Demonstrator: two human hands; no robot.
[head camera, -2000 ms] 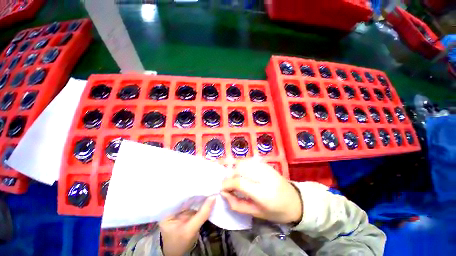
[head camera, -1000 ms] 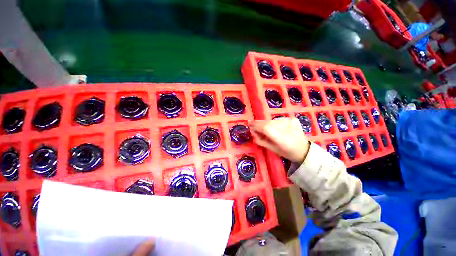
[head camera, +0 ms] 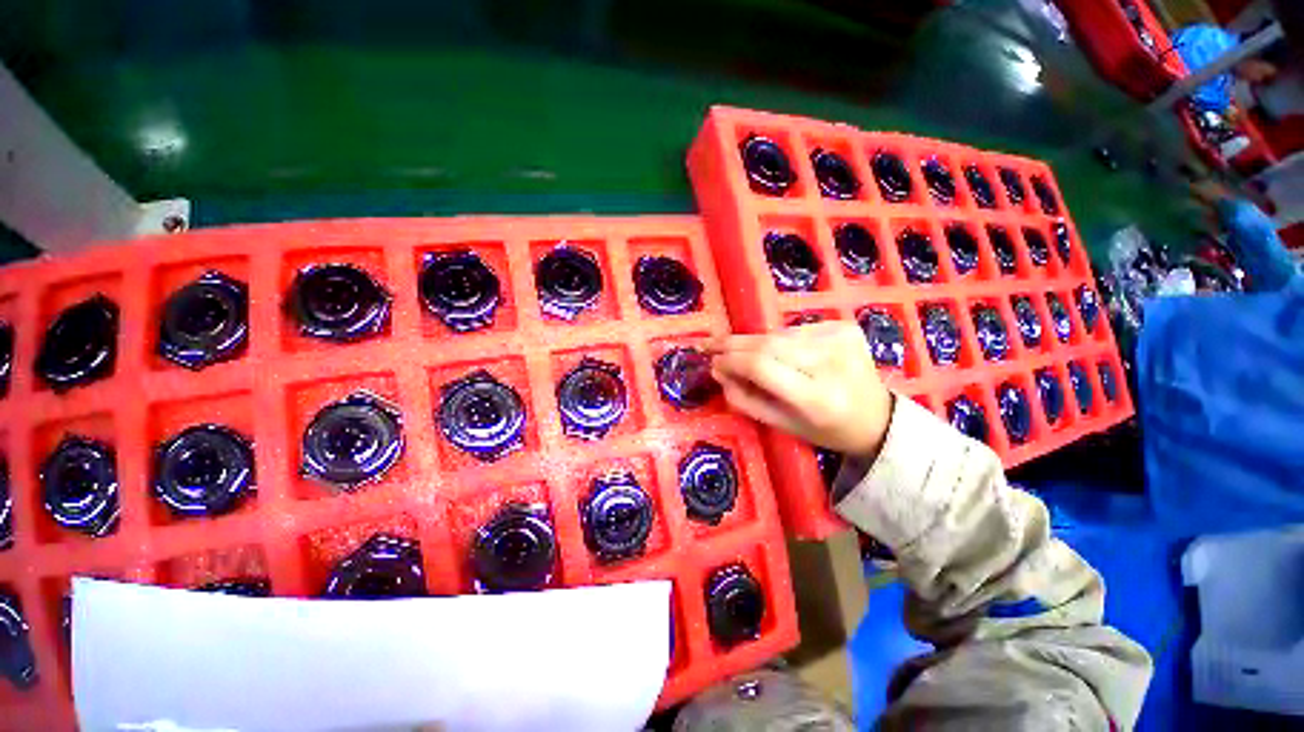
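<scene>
A red tray [head camera: 551, 462] holds glossy black round units in square pockets. My right hand [head camera: 815, 383] is bare, in a light sleeve, at the tray's right edge. Its thumb and fingertips are together over a round unit [head camera: 688, 375] in the rightmost pocket of the second row. The fingers hide part of that pocket; whether they pinch anything thin is not clear. A white sheet [head camera: 375, 658] covers the tray's lower part, cut off by the bottom edge. My left hand cannot be made out there.
A second filled red tray [head camera: 915, 308] lies against the right side of the first. A white metal upright [head camera: 72, 165] stands at upper left on the green surface [head camera: 429, 129]. A cardboard box [head camera: 827, 615] is below the tray edge. Blue cloth [head camera: 1223, 408] is at right, near another person's hand.
My right hand stays at the same rightmost pocket. The white sheet sits lower in the picture, and the finger of my left hand seen on it before no longer shows clearly.
</scene>
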